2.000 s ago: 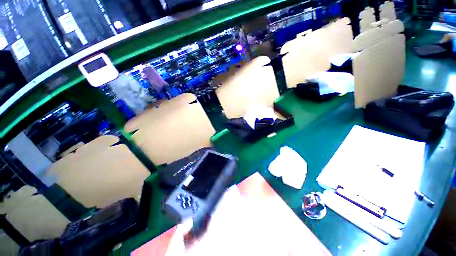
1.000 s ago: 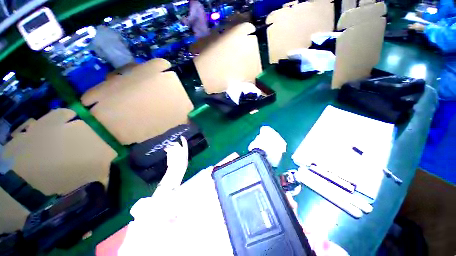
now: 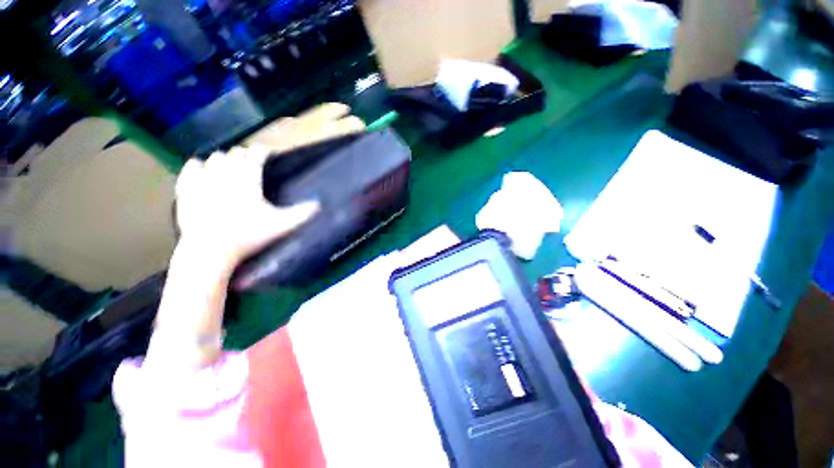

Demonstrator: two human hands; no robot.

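Observation:
My left hand (image 3: 224,203) grips the left end of a black retail box (image 3: 352,206), blurred, with pale print along its lower side. The box is tilted, with a brown cardboard edge showing behind it. A diagnostic tablet (image 3: 494,356) stands in front of me with its grey back and dark label facing up. My right hand is almost wholly hidden behind the tablet's right side; a pale pink sleeve (image 3: 636,437) shows beside it. White sheets (image 3: 357,366) lie on a red mat (image 3: 282,393) under the tablet and beside it.
A crumpled white cloth (image 3: 521,212) and a small shiny round container (image 3: 556,289) lie right of the tablet. Further right are pale long tools (image 3: 640,315), record sheets (image 3: 681,219) and a pen. Open boxes with cardboard lids (image 3: 439,37) line the back; another dark tablet lies at left.
My left hand has gone from the dark TOPDON case to the retail box, which is now tilted. The tablet has turned from screen up to back up. The view has shifted.

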